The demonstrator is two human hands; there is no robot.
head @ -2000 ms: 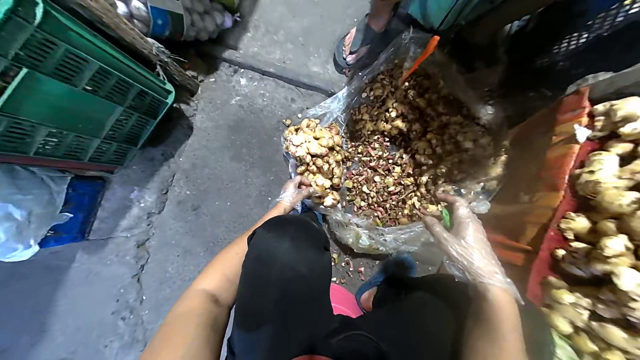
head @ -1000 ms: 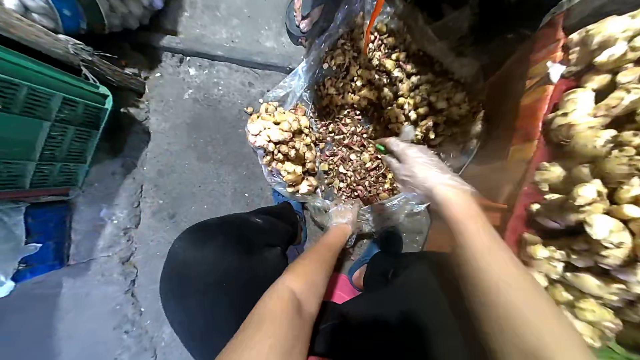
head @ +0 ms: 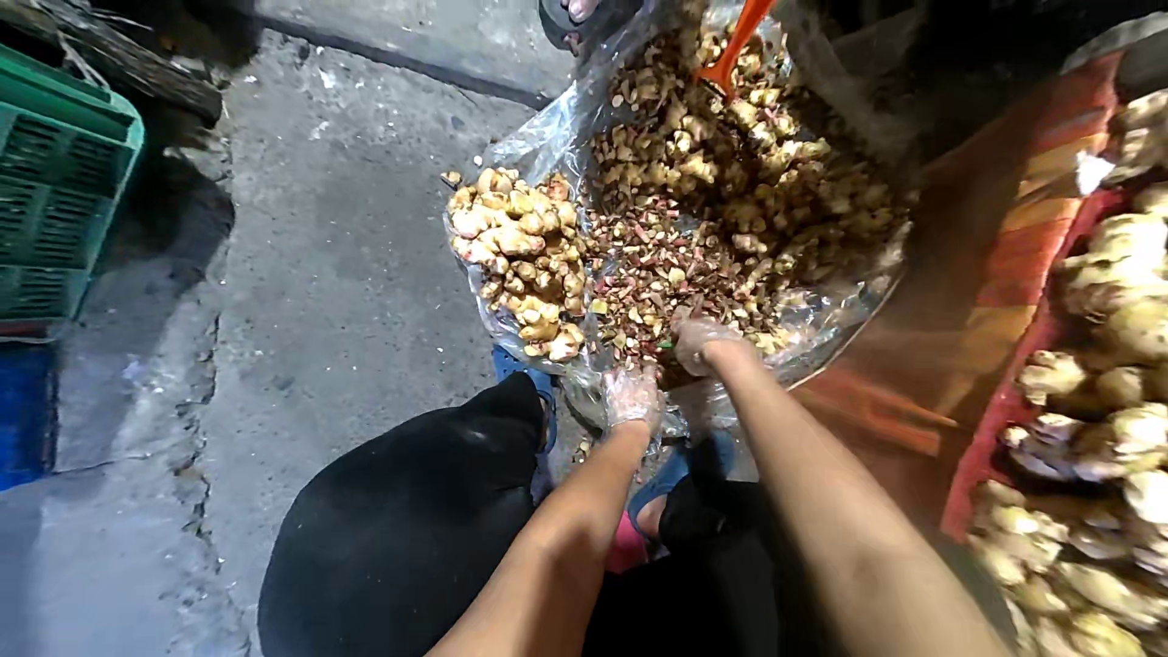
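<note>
My left hand, in a clear plastic glove, is at the near edge of the small ginger scraps; its fingertips are among them and any grip is hidden. Just to its right, my gloved right hand is closed on a small green-handled tool, whose kind I cannot tell. Both hands are over a clear plastic sheet or bag. Light, cleaner ginger pieces form a pile on its left side. Darker ginger fills the far and right side, with an orange plastic handle sticking up from it.
A green plastic crate stands at left above a blue one. More ginger roots lie on a red and orange cloth at right. Another person's foot is at the top. Cracked concrete floor lies between.
My left hand has moved from the light ginger pile to the near edge of the scraps. My right hand, at the right edge of the ginger two seconds ago, is now beside it.
</note>
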